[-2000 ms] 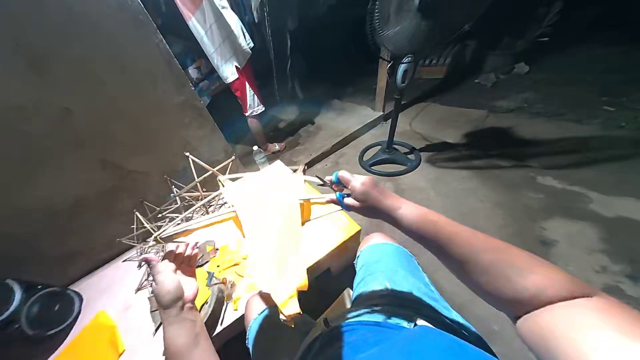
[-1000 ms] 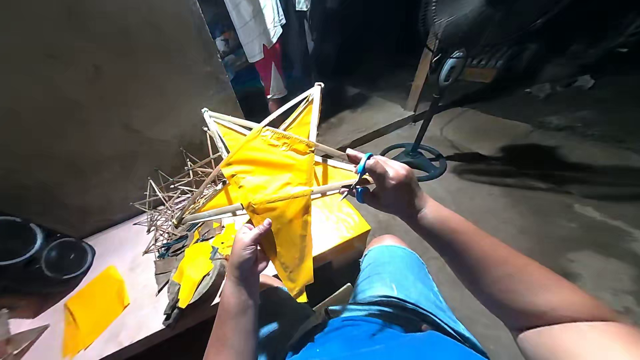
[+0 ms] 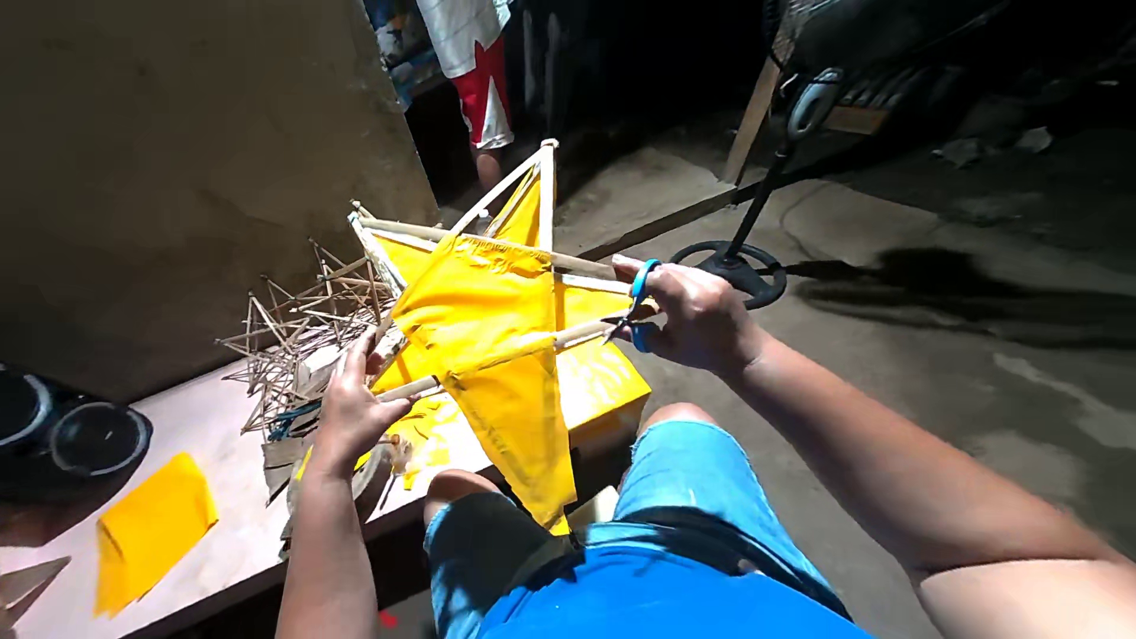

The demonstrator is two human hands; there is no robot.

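A star-shaped frame of light wooden or bamboo sticks [image 3: 548, 204], partly covered with yellow cloth [image 3: 488, 311], stands tilted over my lap. My left hand [image 3: 355, 413] holds its lower left side, fingers around the sticks. On the right, my right hand [image 3: 697, 311] grips the right point of the star and has blue-handled scissors [image 3: 641, 306] looped on its fingers, with the blades pointing left over a stick. The cloth narrows to a long flap that hangs toward my knees.
Small stick star frames [image 3: 293, 328] are piled against the wall on the pale table [image 3: 213, 541]. A folded yellow cloth [image 3: 155, 532] and black speakers [image 3: 98, 437] lie at left. Yellow scraps lie near a yellow box [image 3: 612, 382]. A fan stand [image 3: 732, 266] and a person's legs [image 3: 486, 106] are beyond.
The star frame now stands raised between both hands; two seconds ago my left hand was apart from it, palm up. Since one second ago, my left hand has moved from the cloth's lower edge to the left sticks.
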